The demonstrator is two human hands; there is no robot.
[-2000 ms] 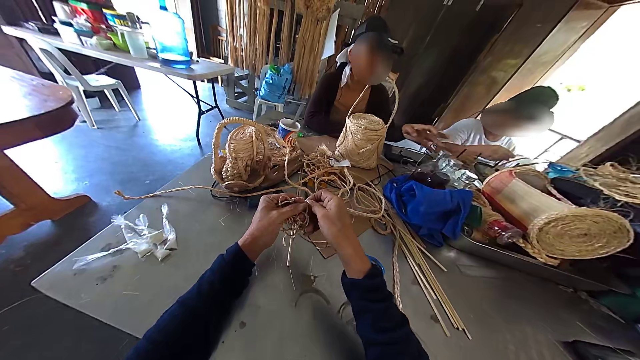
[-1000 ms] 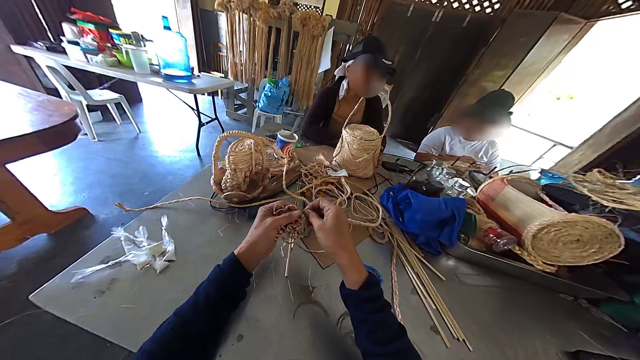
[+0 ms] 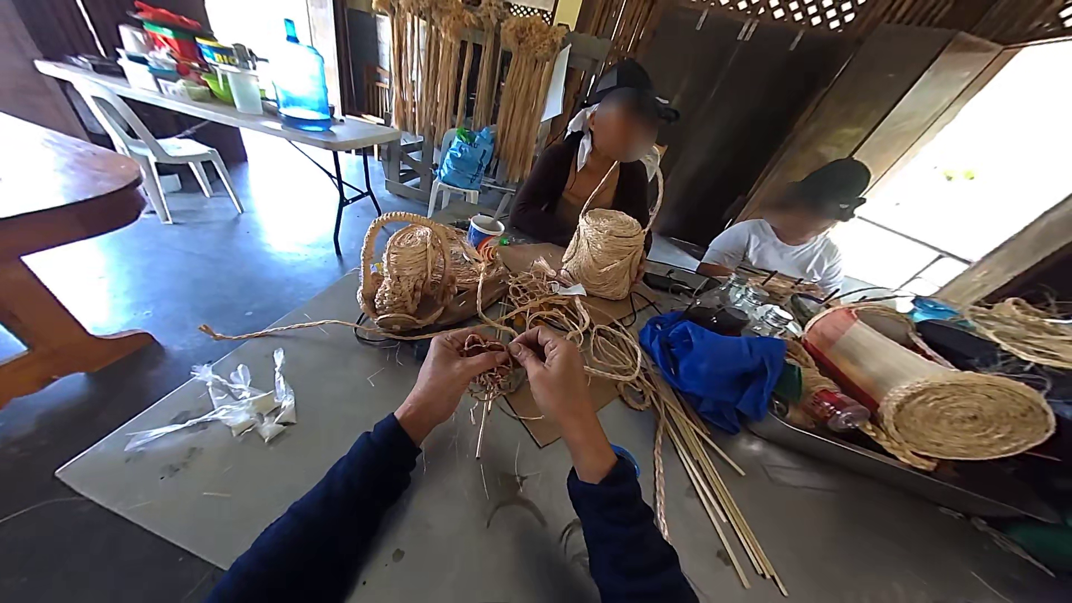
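Between my two hands, over the grey table (image 3: 335,494), is a small bundle of reddish-brown fibre strands (image 3: 490,378) with loose ends hanging down. My left hand (image 3: 452,373) grips its left side, thumb pointing right. The fingertips of my right hand (image 3: 548,368) pinch its upper right side. A thin pale stick (image 3: 481,429) points down below the bundle. Just beyond lie tangled braided fibre cords (image 3: 586,331) and a woven fibre basket with a handle (image 3: 410,272). Pale thin sticks (image 3: 716,481) lie to the right of my right hand.
Knotted plastic bags (image 3: 251,400) lie at left. A person in a dark cap (image 3: 578,176) sits across, near an upright fibre basket (image 3: 605,251); another person (image 3: 779,239) sits farther right. A blue cloth (image 3: 712,364), glass jars (image 3: 766,318) and a metal tray (image 3: 888,477) holding a round-based woven basket (image 3: 967,416) are at right.
The person at right, earlier leaning forward with arms over the jars, sits farther back. My hands stay at the fibre bundle, with only small finger shifts.
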